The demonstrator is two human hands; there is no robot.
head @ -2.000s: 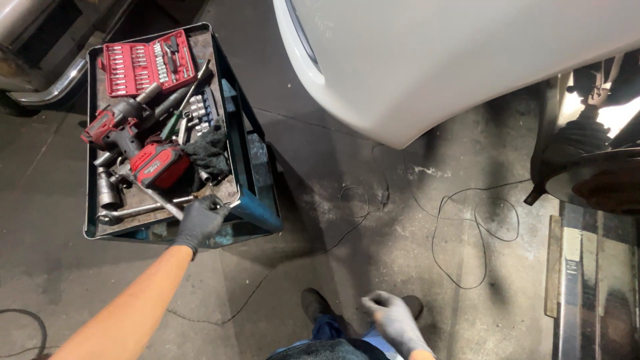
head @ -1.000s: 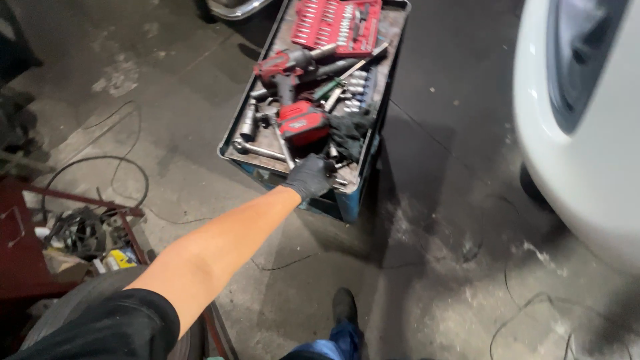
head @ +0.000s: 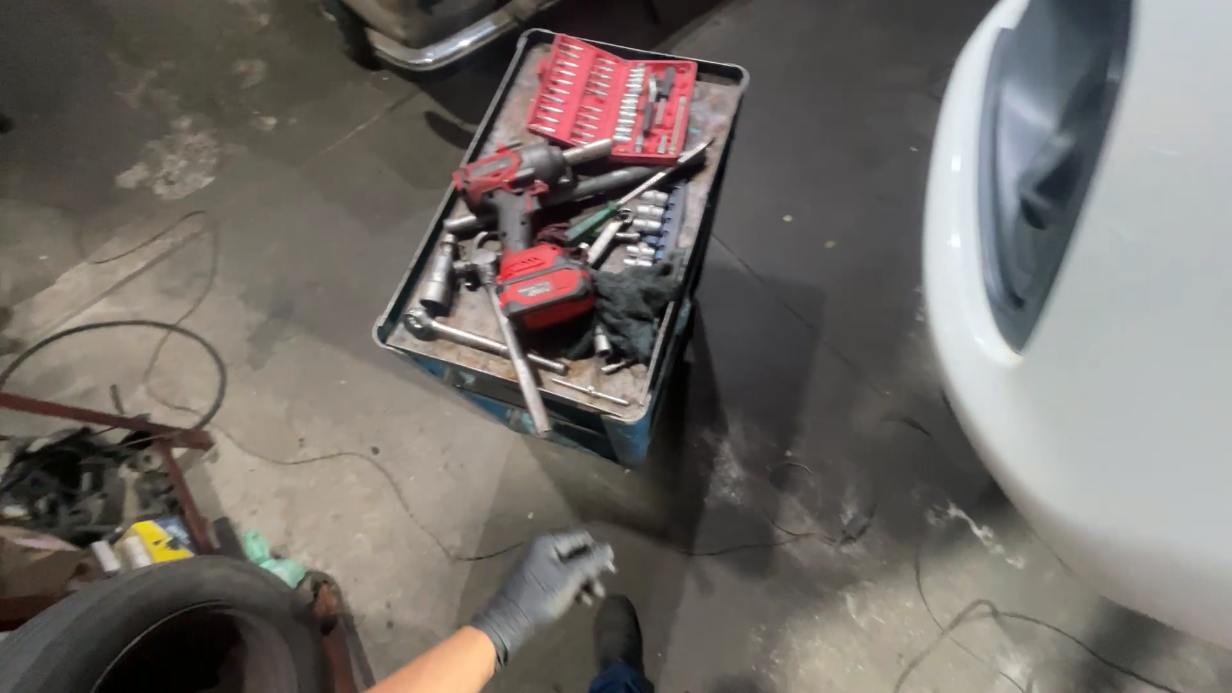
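My left hand (head: 551, 589), in a dark grey glove, is over the floor below the tool cart (head: 630, 412), clear of it. Its fingers are partly curled; whether they hold something small cannot be told. My right hand is out of view. On the cart top lie a red and black cordless impact wrench (head: 520, 192) with a red battery (head: 547, 287), a red socket and bit set (head: 616, 96), several sockets on a rail (head: 653, 223) and a dark cloth or glove (head: 630, 313). A ratchet (head: 467, 342) lies near the front edge, and a long metal handle (head: 520, 361) overhangs it.
A pale car body panel (head: 1107, 433) fills the right side. At lower left are a tire (head: 164, 602) and a red metal frame (head: 183, 481) with loose parts. Thin cables (head: 385, 472) run over the concrete floor. A chrome bumper (head: 452, 48) is at the top.
My left hand has come away from the tools at the cart's near edge and is now over the floor. My right hand, seen two seconds ago, has left the view. The view has turned left.
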